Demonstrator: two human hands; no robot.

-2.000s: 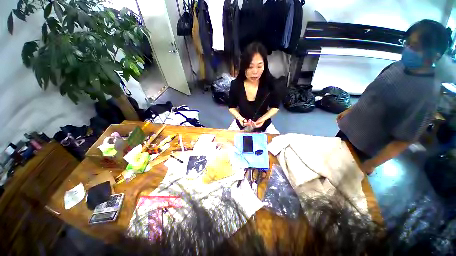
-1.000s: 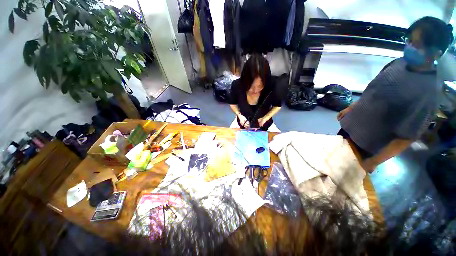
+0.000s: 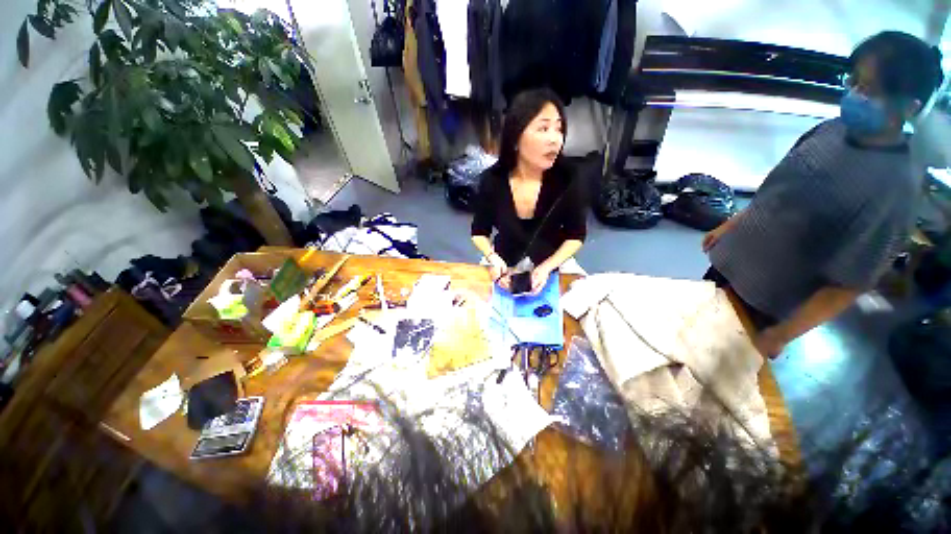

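Observation:
Neither of my hands shows; dark strands of hair blur the bottom of the view. Nearest in front of me on the wooden table (image 3: pixel 156 360) lie white paper sheets (image 3: pixel 511 407), with a pink-edged item (image 3: pixel 336 417) on them at the lower left. A yellow sheet (image 3: pixel 459 344) and a small dark swatch (image 3: pixel 413 338) lie mid-table. A glossy grey-blue plastic bag (image 3: pixel 586 396) lies beside the beige cloth (image 3: pixel 667 344). A blue folder (image 3: pixel 534 326) with a small dark oval item (image 3: pixel 543 310) lies at the far edge, with dark scissors-like loops below it.
A calculator (image 3: pixel 228 428) and a black swatch (image 3: pixel 212 398) are at the left, near an open cardboard box (image 3: pixel 224 302) and marking tools. A seated person (image 3: pixel 530 214) across the table holds a dark phone (image 3: pixel 520 282). A masked person (image 3: pixel 813 209) stands at the right.
The seated person has raised their head and turned it towards the right. The phone, on the folder two seconds ago, is now in their hands above its far edge.

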